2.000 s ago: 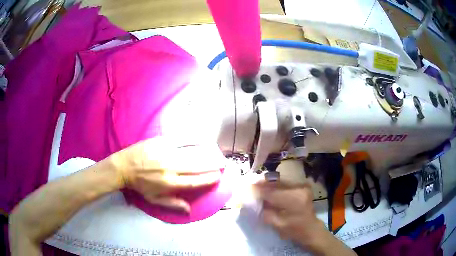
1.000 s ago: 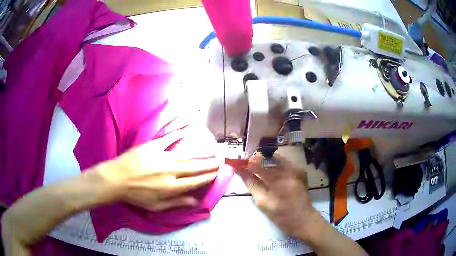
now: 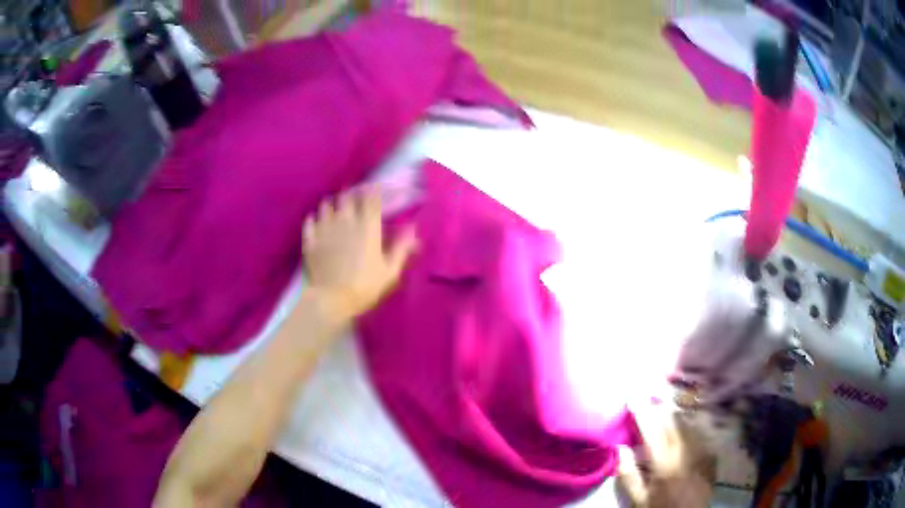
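Note:
A magenta garment panel [image 3: 447, 327] lies rumpled on the white table, left of the sewing machine [image 3: 843, 347], its right part washed out by lamp glare. A second magenta piece [image 3: 268, 169] lies to its left. My left hand [image 3: 352, 248] is spread with fingers apart between the two pieces, over a pale pink band; whether it grips cloth cannot be told. My right hand [image 3: 667, 461] is blurred at the panel's lower right edge near the needle area; its fingertips and grip are unclear. The needle is hidden by blur and glare.
A pink strip [image 3: 779, 169] hangs before the machine head. An orange strip [image 3: 809, 432] lies below it. A grey object [image 3: 104, 134] and a dark upright item [image 3: 159, 69] stand far left. More magenta cloth [image 3: 109, 427] is below the table edge.
The view has swung left, so the machine now sits at the right. My left hand has moved left, away from the needle area, to the panel's far side. My right hand remains near the machine.

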